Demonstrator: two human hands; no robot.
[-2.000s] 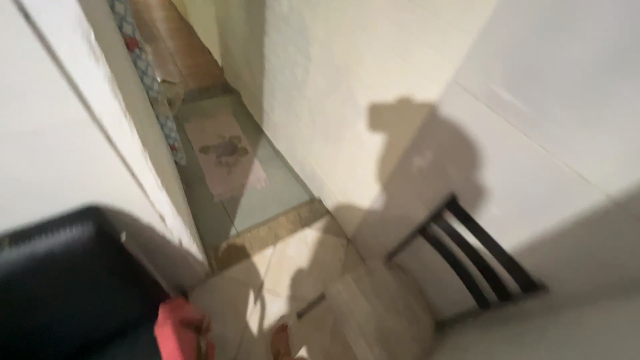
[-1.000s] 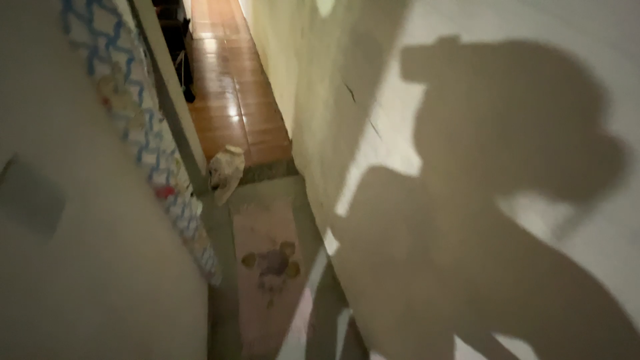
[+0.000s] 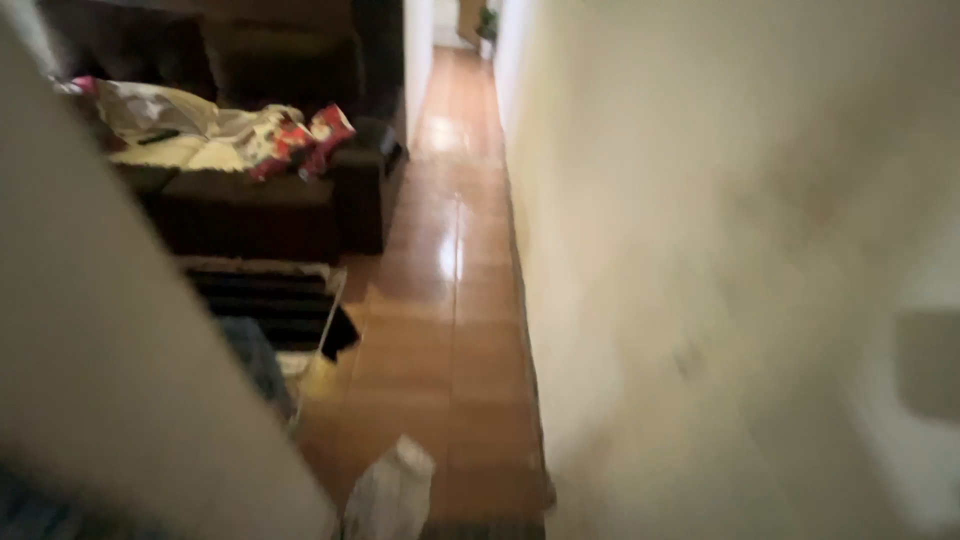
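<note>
Neither my left hand nor my right hand shows in the head view. Low in the picture, a crumpled whitish cloth or bag [image 3: 391,491] lies on the brown tiled floor [image 3: 420,360] beside the left wall's edge. A dark sofa [image 3: 255,210] stands at the upper left. Over its seat are spread a pale cover [image 3: 180,124] and a red, floral-patterned cloth [image 3: 296,142]. The view is blurred, so finer detail cannot be told.
A light wall [image 3: 675,262] runs along the right, and a nearer wall [image 3: 112,337] cuts across the left. A black striped rug [image 3: 262,304] lies before the sofa. The shiny floor leads through a narrow passage to a potted plant [image 3: 487,30].
The view has moved forward along the passage, from the mat with a printed figure to the brown floor. The sofa and rug have come into view. The shadow of a head has left the wall.
</note>
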